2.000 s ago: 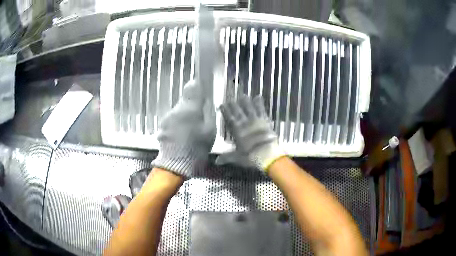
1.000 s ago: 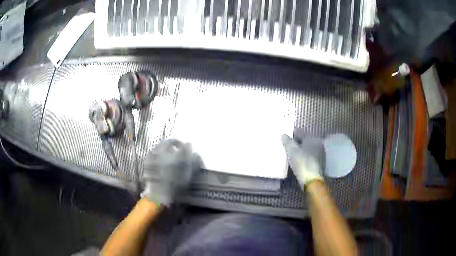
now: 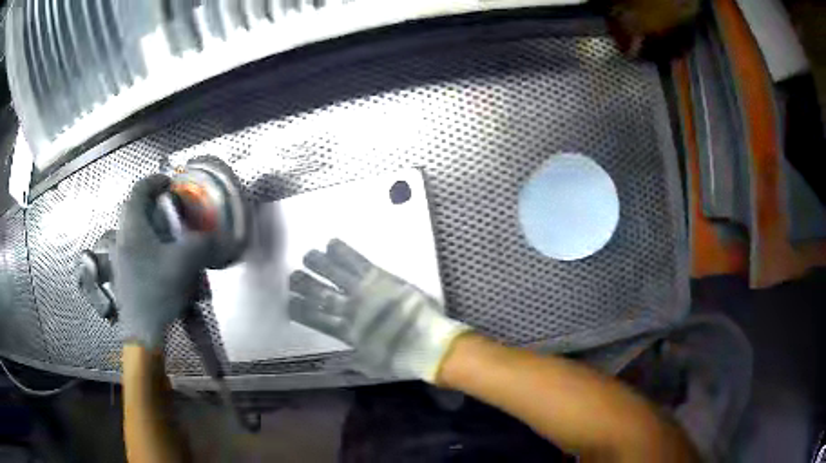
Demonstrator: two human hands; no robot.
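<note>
The silver-white metal panel [image 3: 362, 222] lies flat on the perforated table, with a dark round hole near its far right corner. My left hand [image 3: 158, 262], in a grey glove, grips an orbital sander [image 3: 226, 203] with an orange-red top at the panel's left edge. I cannot tell if the sander touches the panel. My right hand [image 3: 371, 312], gloved, lies palm down on the panel's near part, fingers spread and holding nothing. A second sander [image 3: 98, 271] is partly hidden behind my left hand.
A pale blue-white abrasive disc [image 3: 570, 206] lies right of the panel on the perforated table [image 3: 489, 307]. The slotted rack [image 3: 118, 81] stands behind at the left. Orange-edged holders [image 3: 761, 154] stand at the far right. A dark hose [image 3: 210, 353] runs over the front edge.
My left hand has taken hold of a sander and brought it to the panel's left side. My right hand has moved from the panel's right edge onto its surface. The view has shifted.
</note>
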